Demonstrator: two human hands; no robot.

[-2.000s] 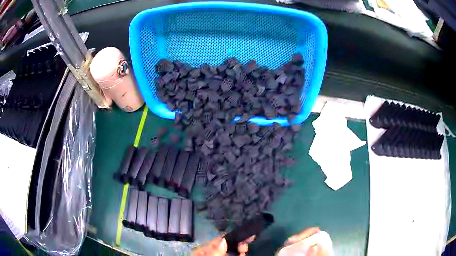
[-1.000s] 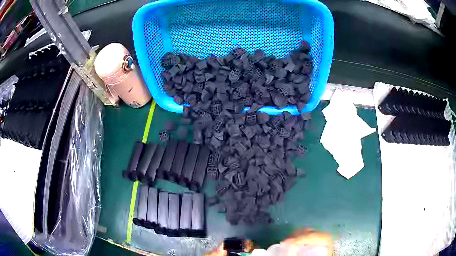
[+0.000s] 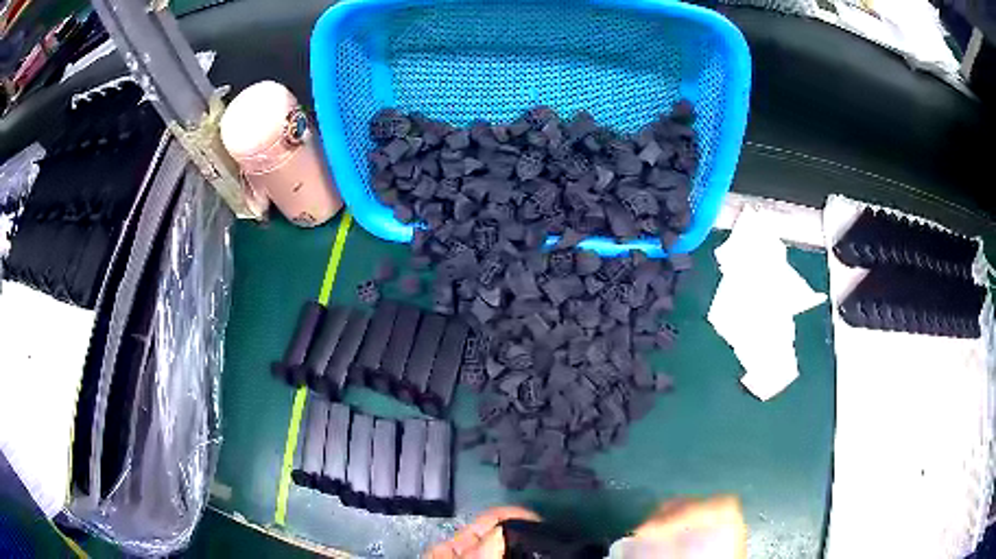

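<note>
My left hand (image 3: 481, 535) is at the bottom edge, partly cut off, with its fingers on a black housing (image 3: 541, 539). My right hand (image 3: 688, 530) is at the right end of the same housing, blurred and cut off by the edge, with something pale at its fingers. What its fingertips do is hard to see. A big loose heap of small black end caps (image 3: 568, 371) lies in front of my hands and runs back into the tipped blue mesh basket (image 3: 734, 131). Two rows of black housings, an upper row (image 3: 377, 347) and a lower row (image 3: 382, 459), lie left of the heap.
A white crumpled cloth or paper (image 3: 756, 311) lies right of the heap. A white liner sheet (image 3: 906, 437) at right bears two rows of black parts (image 3: 912, 300). A pink cup (image 3: 289, 175) stands by the metal post (image 3: 164, 66). Plastic film (image 3: 180, 382) wraps the left stack.
The housing was raised and tilted near the heap's lower end two seconds ago; it is now lower, at the bottom edge, with both hands. The view has shifted slightly.
</note>
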